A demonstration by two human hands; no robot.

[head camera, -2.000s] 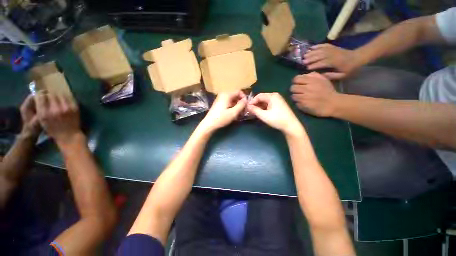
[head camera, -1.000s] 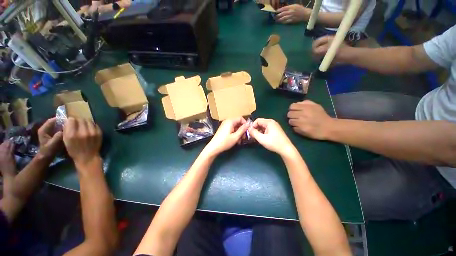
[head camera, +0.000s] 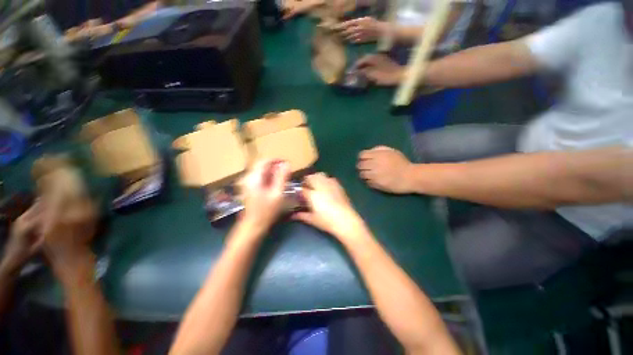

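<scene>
An open carton (head camera: 281, 147) with its tan lid upright stands in front of me, a shiny clear bag (head camera: 294, 197) in its tray. My left hand (head camera: 265, 187) is at the left side of this tray, fingers raised and blurred; I cannot tell if it holds anything. My right hand (head camera: 325, 201) is at the right edge of the tray with its fingertips on the carton or bag; blur hides the exact grip. A second open carton (head camera: 212, 158) stands just left, with a shiny bag in its tray partly behind my left hand.
Another open carton (head camera: 125, 149) stands further left, beside a neighbour's blurred hands (head camera: 59, 215). A large dark brown unit (head camera: 182, 64) is at the back. At right are a person's resting hand (head camera: 385, 170), another open carton (head camera: 329, 57) and a pale pole (head camera: 420, 59).
The view has shifted, so my cartons appear further left. My hands have moved apart from their pinch over the tray. The person at right has a hand at the far carton, which has moved away.
</scene>
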